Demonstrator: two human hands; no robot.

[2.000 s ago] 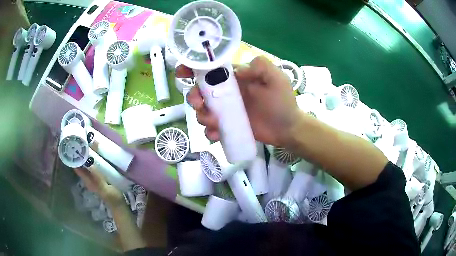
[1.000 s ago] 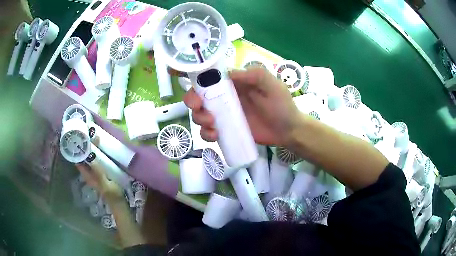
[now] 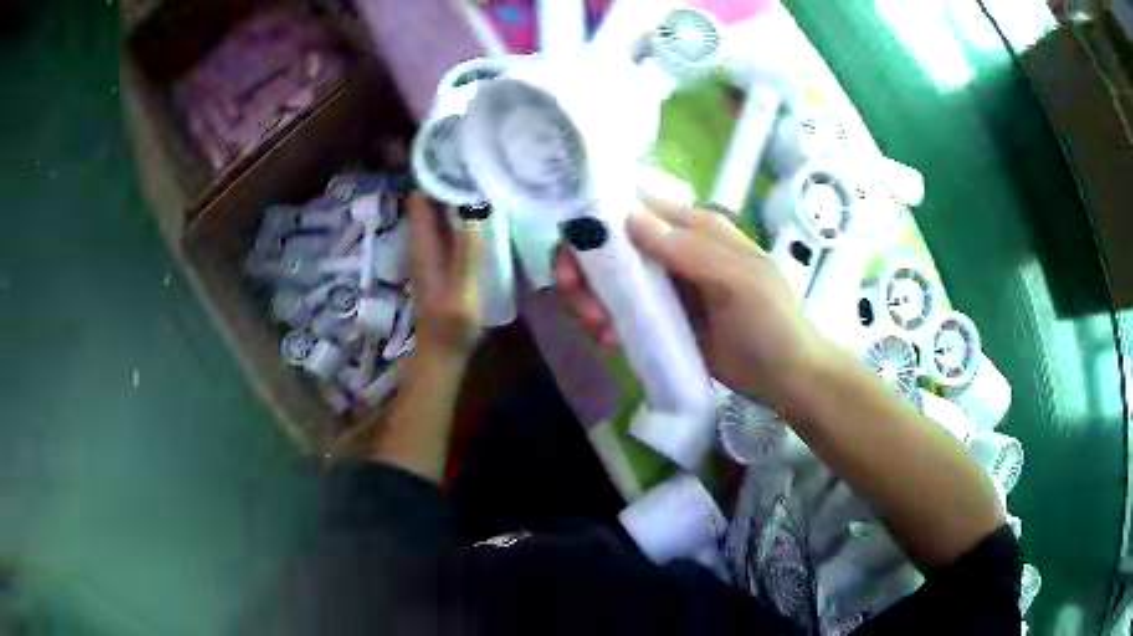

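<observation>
My right hand (image 3: pixel 714 280) is closed around the handle of a white handheld fan (image 3: pixel 646 317). The fan's round head is up and to the left, with a small black oval display below it. My left hand (image 3: pixel 445 267) holds white fans (image 3: pixel 497 267) by their handles, with at least two heads showing. The head of the fan in my right hand overlaps them, so touching or apart cannot be told. The picture is blurred here.
White fans (image 3: pixel 905 298) lie heaped on the narrow table with its green mat (image 3: pixel 696 131). An open brown carton (image 3: pixel 205 224) at left holds jumbled white fans (image 3: pixel 329 311), beside another carton with pink items (image 3: pixel 255 87). A green surface (image 3: pixel 1037 373) lies at right.
The view has swung left, bringing the cartons into sight. My hands are now close together, with the right hand's fan head next to the left hand's fans.
</observation>
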